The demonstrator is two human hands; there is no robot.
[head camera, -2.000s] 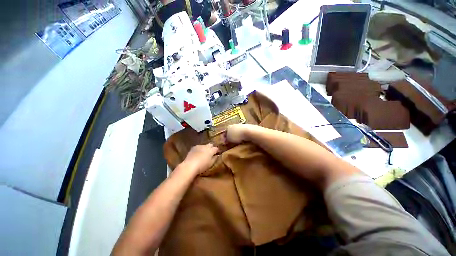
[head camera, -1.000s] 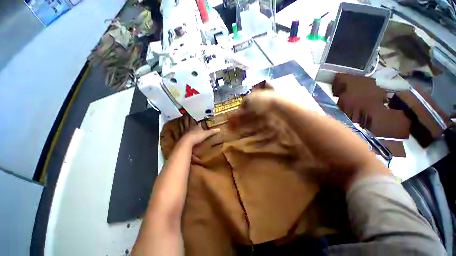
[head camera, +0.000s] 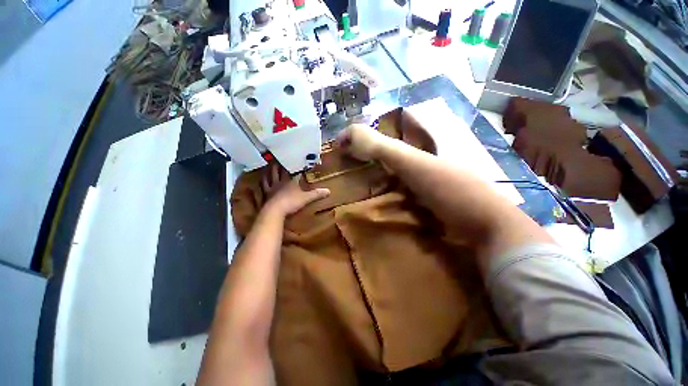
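A large tan-brown garment panel (head camera: pixel 407 279) lies over the table edge and my lap, with a dark seam down its middle. Its top is under the head of the white sewing machine (head camera: pixel 275 98). The yellow-gold clamp frame (head camera: pixel 343 173) lies on the cloth below the needle area, partly covered by my right hand. My left hand (head camera: pixel 290 197) lies on the cloth left of the frame, thumb apart, some fingers hidden among folds. My right hand (head camera: pixel 360 142) is at the frame's upper part with fingers curled; what its fingertips hold is hidden.
A white sheet (head camera: pixel 460 143) lies on the metal bed plate at right. Snips (head camera: pixel 577 216) lie on a dark cord. Brown cut pieces (head camera: pixel 566 151) and a grey-white control panel (head camera: pixel 543 49) are at back right. Thread cones stand behind. A black board (head camera: pixel 185 249) is at left.
My right hand moved from the cloth up to the frame's upper part. My left hand stays on the cloth, slightly shifted. More of the cloth at the frame shows flat. The view has shifted.
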